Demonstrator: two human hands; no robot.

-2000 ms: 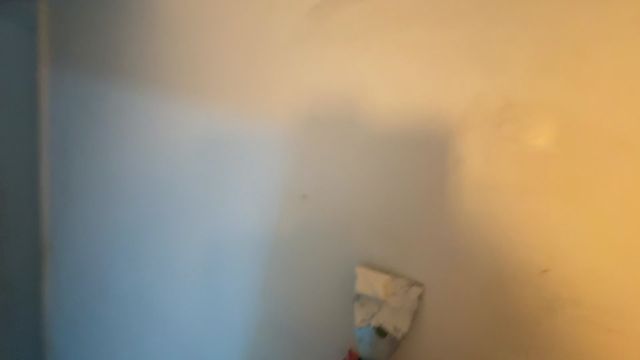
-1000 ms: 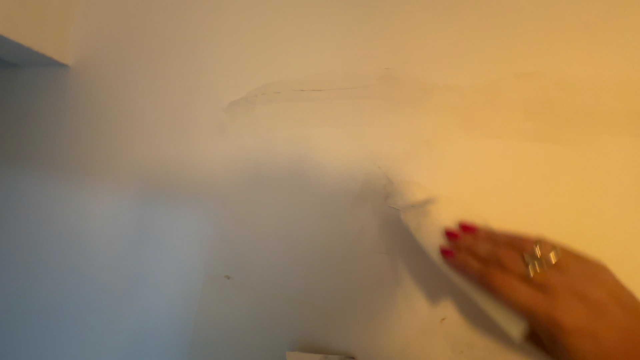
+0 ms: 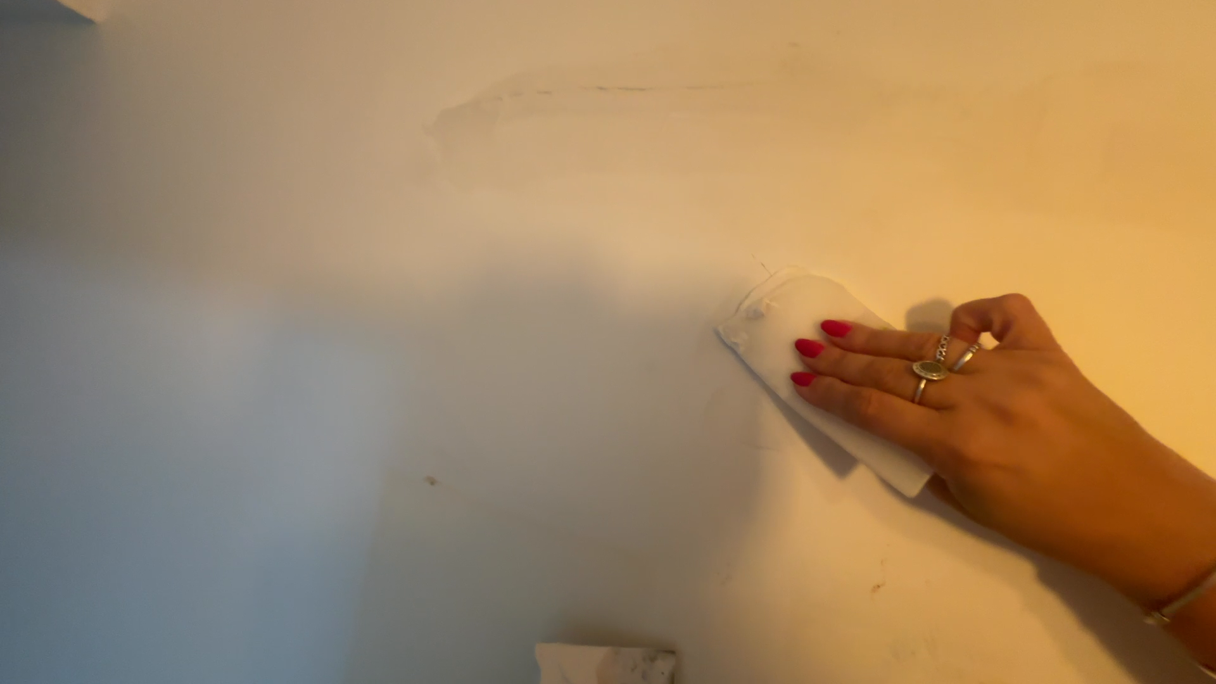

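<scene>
My right hand (image 3: 988,418), with rings and a bracelet, grips a white flat scraper (image 3: 817,361). Its fingers lie flat along the scraper's upper face, and the front edge rests on a pale wall (image 3: 570,399). White paste shows along that edge. Above and to the left, a smeared patch of filler (image 3: 494,119) with a thin dark crack line runs across the wall. At the bottom edge the end of a second flat tool (image 3: 606,663), smeared with white, comes into view; what holds it is out of the frame. My left hand does not show.
A corner of some ledge or frame (image 3: 81,9) juts in at the top left. Small brown marks (image 3: 431,481) dot the wall. Bluish light falls on the left side, warm light on the right, and my hand casts a shadow beneath it.
My right hand, absent two seconds ago, came in from the right with the scraper and remains at the wall. The smeared second tool now shows only its end at the bottom. The view has shifted.
</scene>
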